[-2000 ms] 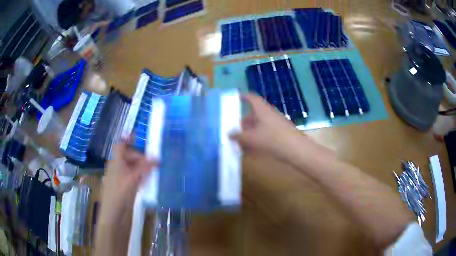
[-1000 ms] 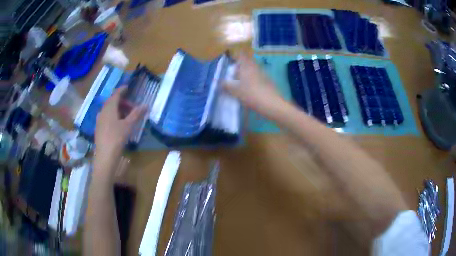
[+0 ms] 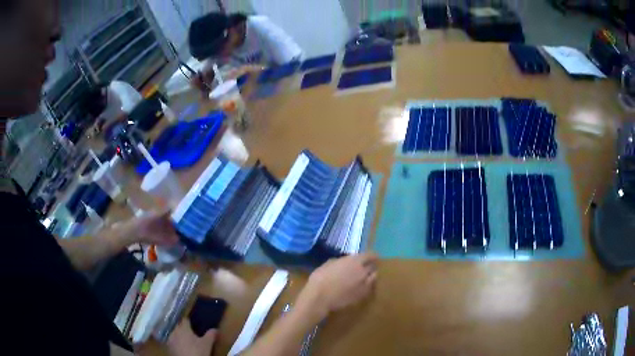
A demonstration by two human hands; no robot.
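Two fanned stacks of finished strings, blue with white edges, stand upright side by side: the right stack (image 3: pixel 299 201) and the left stack (image 3: pixel 209 201). My right hand (image 3: pixel 345 281) is low at the front of the right stack, with its fingers curled. No thing shows in it, but its grip is unclear. My left hand (image 3: pixel 191 341), cut off by the bottom edge, is beside the black phone (image 3: pixel 208 314), its thumb and finger apart and nothing seen in it. Dark tabbed cells (image 3: pixel 458 208) lie on the green mat (image 3: pixel 398 226).
A person in black (image 3: pixel 42 271) at the left has a hand (image 3: pixel 159 228) at the left stack. Another person (image 3: pixel 261 42) sits beyond. A white strip (image 3: pixel 261 313), a silver ribbon pile (image 3: pixel 588 335), a grey device (image 3: pixel 616 233), a cup (image 3: pixel 159 182) and a blue tray (image 3: pixel 184 142) are around.
The string held in both my hands is no longer held apart from the stacks. My hands have left the stack's sides and come down nearer me. The view has tilted up, showing people.
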